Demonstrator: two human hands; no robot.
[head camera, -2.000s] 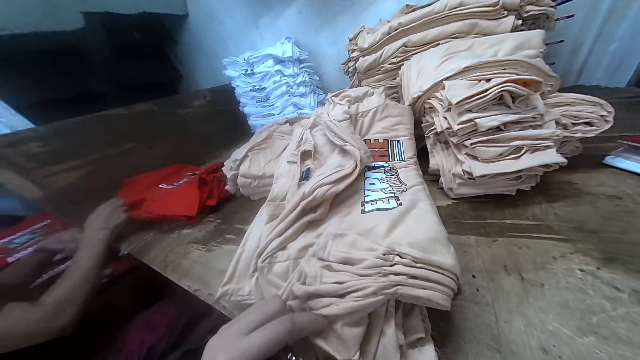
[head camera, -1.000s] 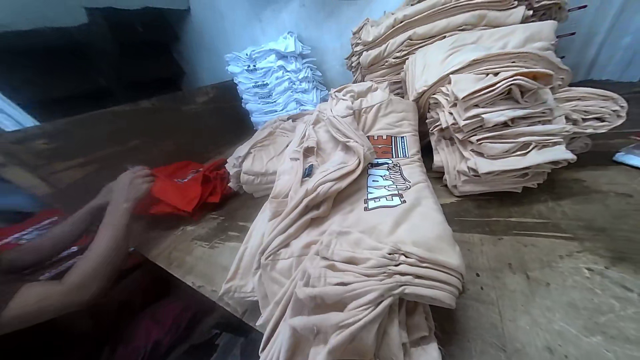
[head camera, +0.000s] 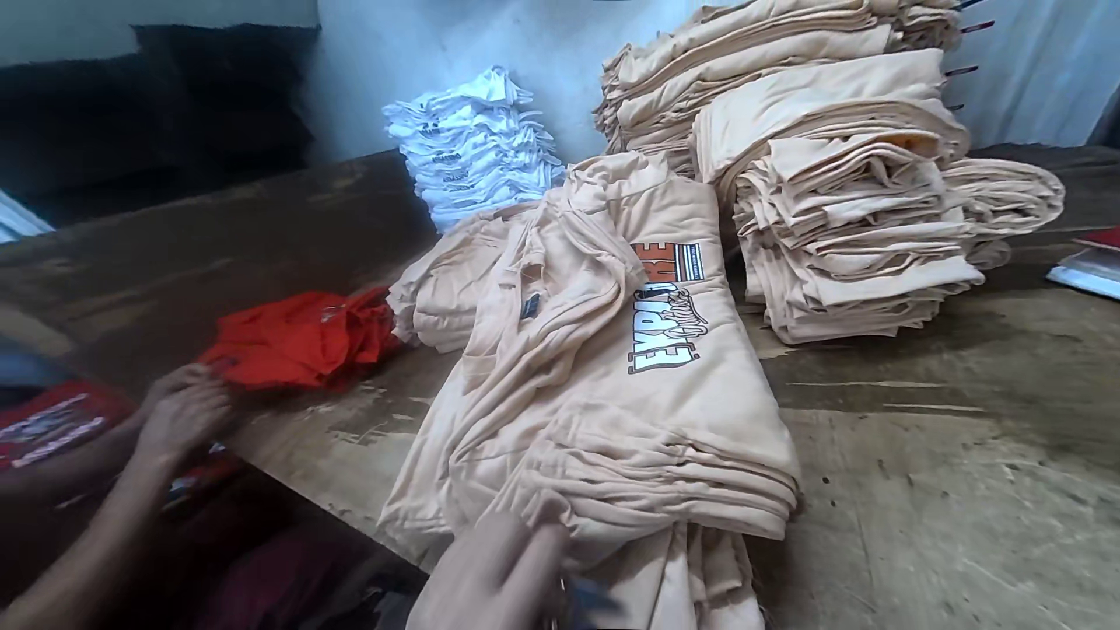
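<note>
A stack of beige printed T-shirts (head camera: 735, 411) lies on the wooden table, its lower edges layered toward me. At the bottom centre my left hand (head camera: 499, 569) pinches a fold of beige fabric at the stack's near edge; part of the hand is cut off by the frame. Beside its fingers is a small, dark, blurred object (head camera: 591, 604), too unclear to name. More beige cloth (head camera: 691, 577) hangs below the stack. My right hand is not in view.
White folded shirts (head camera: 477, 149) stand behind, and tall piles of beige shirts (head camera: 857, 227) at the back right. On the left another person's hands (head camera: 188, 407) touch a red garment (head camera: 293, 341). The wooden table (head camera: 919, 472) has a near-left edge. Flat items (head camera: 1089, 267) lie far right.
My left hand, at the bottom two seconds ago and out of view one second ago, is back at the stack's near edge. The other person's hands have lowered since one second ago.
</note>
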